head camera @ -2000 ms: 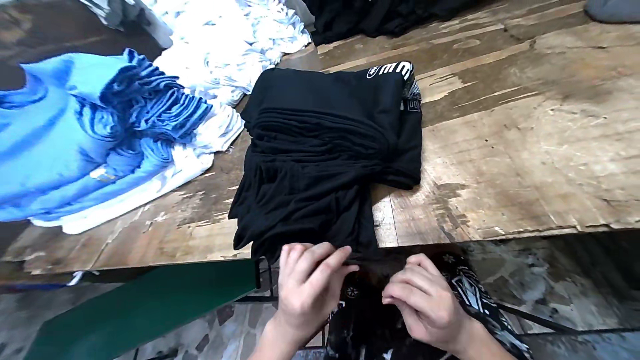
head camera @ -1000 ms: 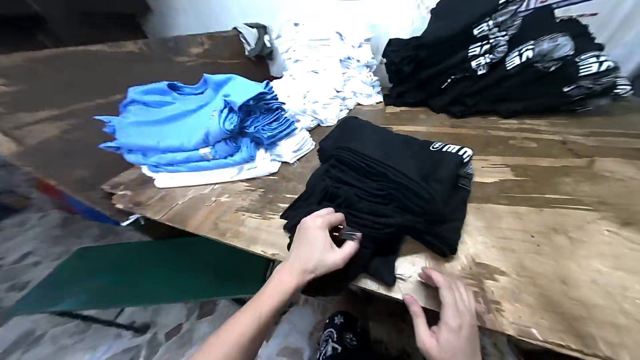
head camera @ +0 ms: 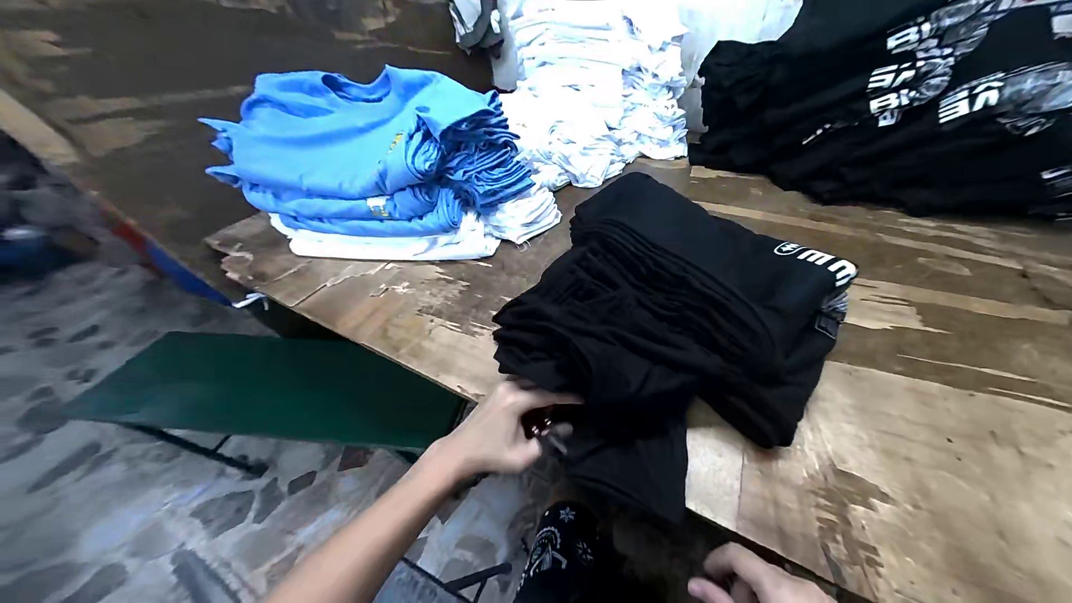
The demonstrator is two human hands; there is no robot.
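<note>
A stack of folded black shirts [head camera: 670, 285] with white print at its right end lies near the front edge of the wooden table. Part of the black cloth hangs over that edge. My left hand [head camera: 511, 427] is at the stack's lower left, its fingers curled around a small dark metal tool, whose kind I cannot make out, against the hanging cloth. Low in the view, my right hand [head camera: 749, 578] is partly cut off by the frame, just off the table edge. Its fingers are bent, and whether it holds anything cannot be seen.
Folded blue shirts [head camera: 335, 159] lie on white ones [head camera: 385, 243] at the left. Behind them rises a tall white garment pile [head camera: 586, 84]. More printed black shirts [head camera: 888, 109] are heaped at the back right. A green bench [head camera: 276, 389] stands below the table's left edge.
My right hand was over the table edge a second ago and is now lower, off it. Two seconds ago both hands were in front of the hanging cloth. The view has swung left.
</note>
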